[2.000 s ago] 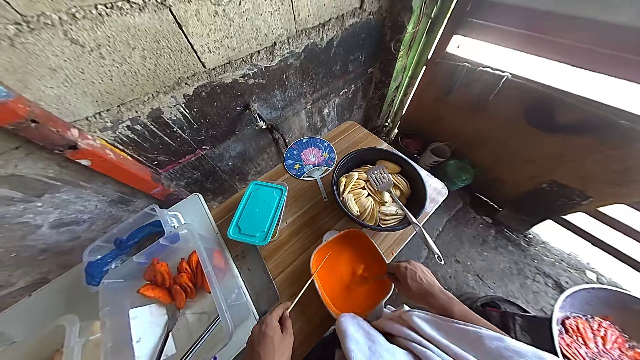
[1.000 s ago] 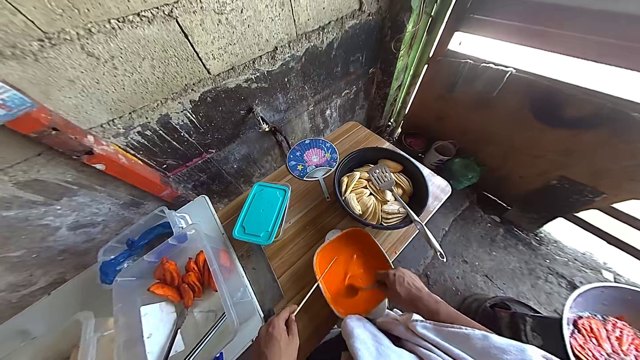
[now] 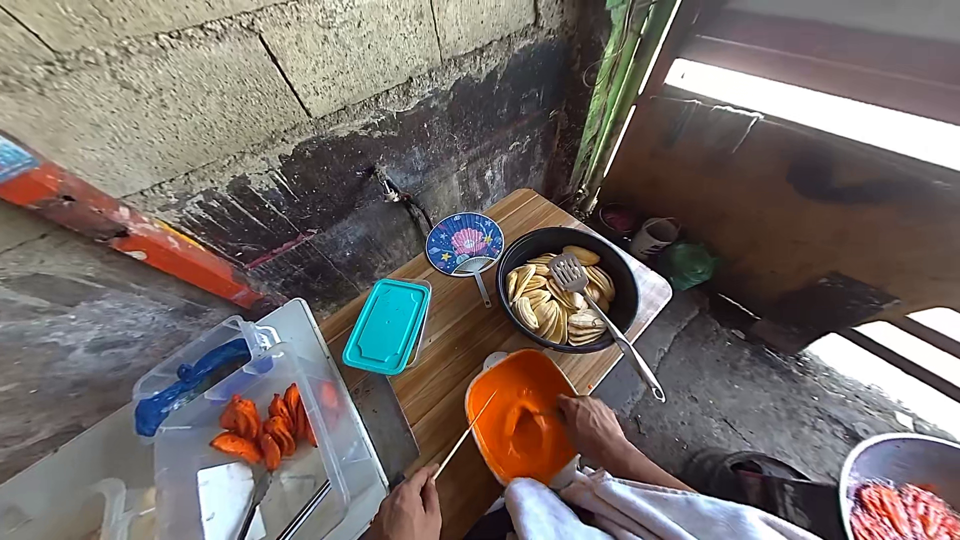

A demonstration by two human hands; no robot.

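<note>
A white bowl of thick orange batter (image 3: 525, 412) stands at the near edge of the wood-patterned table. My left hand (image 3: 411, 507) grips a thin wooden stick (image 3: 465, 437), whose tip lies over the batter at the bowl's left side. At the bowl's right edge is my right hand (image 3: 592, 427), fingers curled; what it holds is hidden. Behind the bowl, a black pot (image 3: 636, 300) holds sliced bananas (image 3: 551, 307), with a slotted metal turner (image 3: 600, 304) resting on them, its handle over the rim. A cloth (image 3: 637, 506) lies across my right forearm.
A teal-lidded container (image 3: 388, 326) and a round blue hand fan (image 3: 465, 241) lie on the table. At left, a clear plastic bin (image 3: 337, 450) holds orange-coated pieces (image 3: 277, 427), tongs and a knife-like utensil. A metal basin (image 3: 862, 457) of red-orange food is at lower right. A block wall stands behind.
The surface of the batter has changed shape, with a ridged swirl now near its middle. My right hand has shifted slightly at the bowl's right side. The left hand still holds the stick.
</note>
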